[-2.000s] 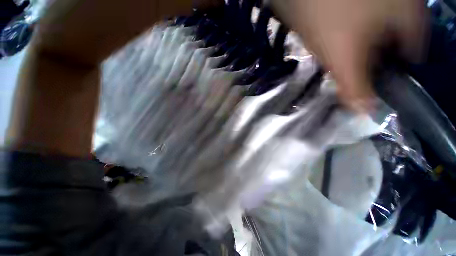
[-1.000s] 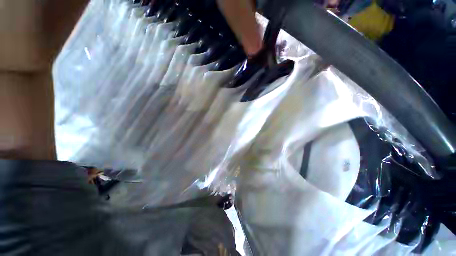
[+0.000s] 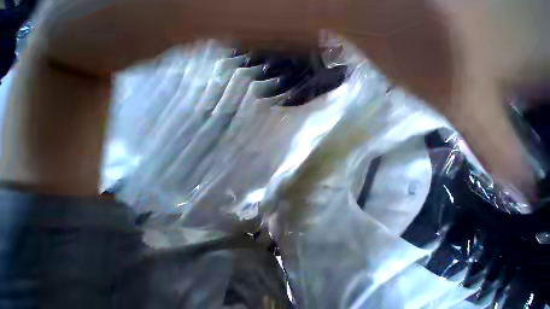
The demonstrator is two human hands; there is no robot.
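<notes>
My left hand is large and blurred at the upper right. Its bare arm rises from a dark sleeve at the left and crosses the top of the picture. The fingers point down over the clear plastic film of the bagged garments; I cannot tell whether they grip anything. The pale garments hang close together in slanting rows. Black hangers show at their top, partly hidden by my arm. My right hand is not in view.
More bagged garments with black shoulders lie at the lower right. A round white piece with a dark bar shows between the two groups. Dark cloth fills the bottom left. Dark shiny items are at the top left corner.
My left hand has moved from the black hangers at upper centre to the right, now blurred. The arm now covers the top and the grey rail that showed before.
</notes>
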